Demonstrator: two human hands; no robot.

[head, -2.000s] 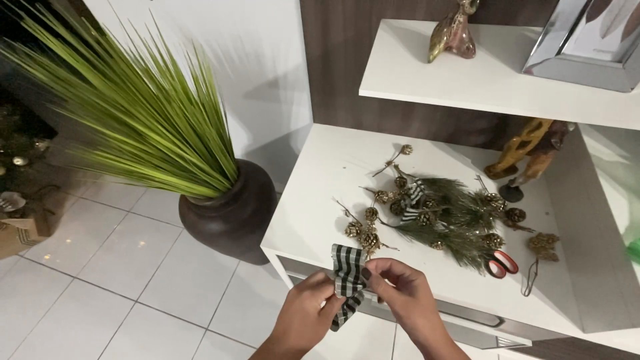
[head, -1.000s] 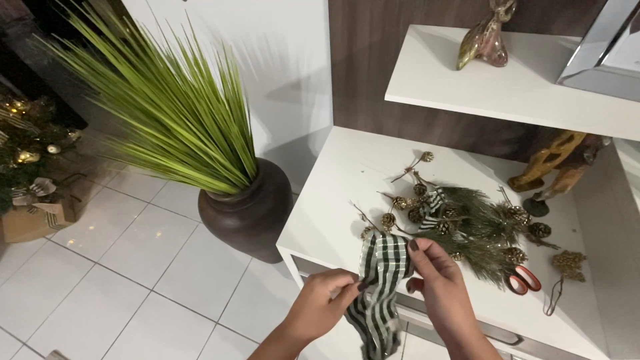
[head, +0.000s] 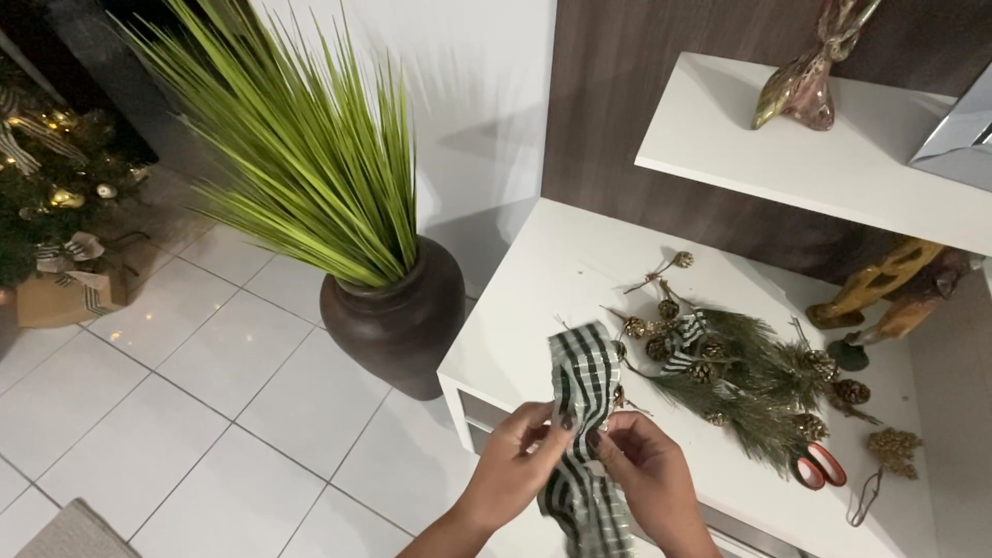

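A wide black-and-white checked ribbon [head: 587, 364] is pinched at its middle between both hands, in front of the white cabinet. My left hand [head: 515, 465] grips its left edge with thumb and fingers. On the other edge, my right hand [head: 651, 473] holds it close beside the left. One end stands up above the fingers; the rest hangs below them. Behind, on the cabinet top, lie green pine sprigs [head: 744, 364] with gold pine cones [head: 711, 349] and a small striped ribbon piece [head: 687, 329]. Red-and-black handled scissors [head: 819, 465] lie at the sprigs' right end.
A dark round vase [head: 391, 325] with tall green grass [head: 333, 178] stands left of the white cabinet [head: 535, 263]. A white shelf [head: 775, 170] overhangs it, bearing a glass ornament [head: 806, 85]. Figurines [head: 876, 283] stand beneath. A decorated tree [head: 62, 178] is far left.
The ribbon was folded over in my hands two seconds ago and then hung down from them; now one end stands up above my fingers. My hands have come close together. The view has shifted left.
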